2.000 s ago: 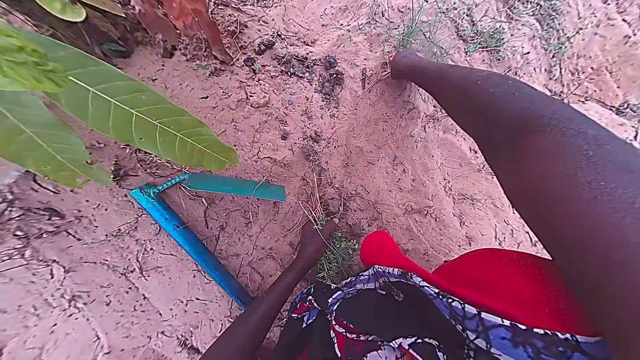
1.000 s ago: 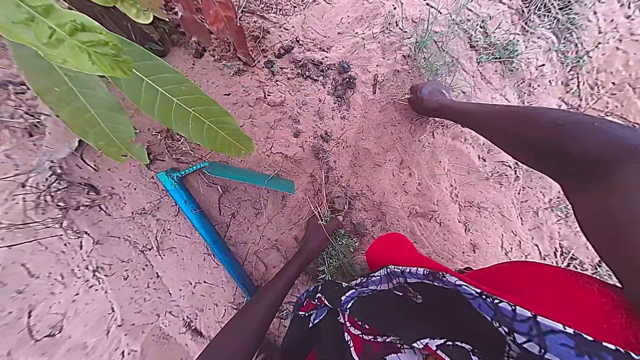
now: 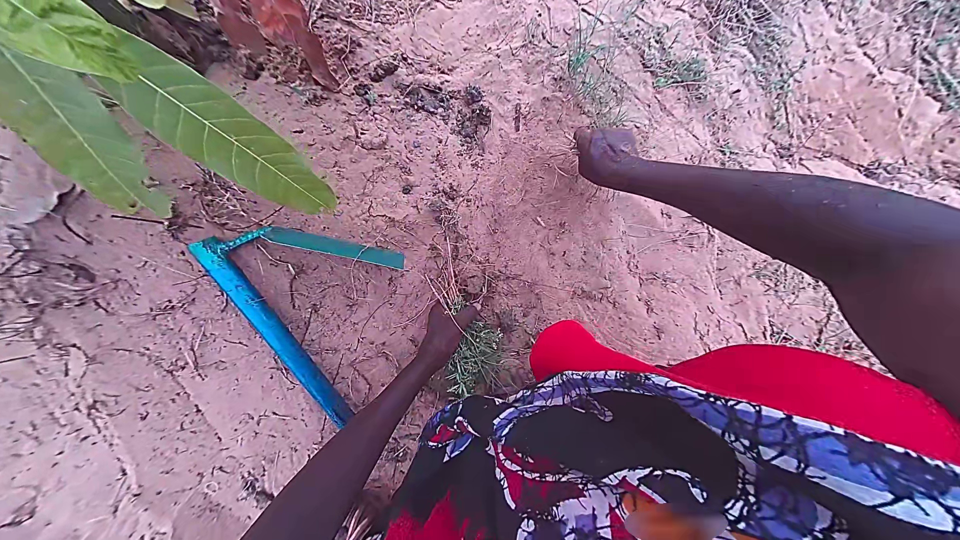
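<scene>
My left hand [image 3: 448, 330] is closed around a bunch of pulled weeds [image 3: 476, 356], its thin stems and roots pointing up and the green leaves hanging toward the patterned cloth. At the upper right, my right hand [image 3: 606, 154] is closed low at the ground beside a tuft of grass [image 3: 596, 94]; whether stems are inside it cannot be told. A hand hoe with a blue handle [image 3: 274, 330] and a green blade [image 3: 337, 249] lies on the soil, left of my left hand, its handle end passing behind my left forearm.
Large green leaves [image 3: 225, 139] hang over the upper left, near reddish dry leaves [image 3: 289, 34]. Dark clumps [image 3: 450, 105] lie on the sandy soil at the top. More low weeds [image 3: 679, 71] grow at the upper right. Red and patterned cloth [image 3: 600, 450] covers my lap.
My right forearm has swung to lie flatter across the view, with the hand still near the ground by the grass. My left hand keeps its hold on the weeds.
</scene>
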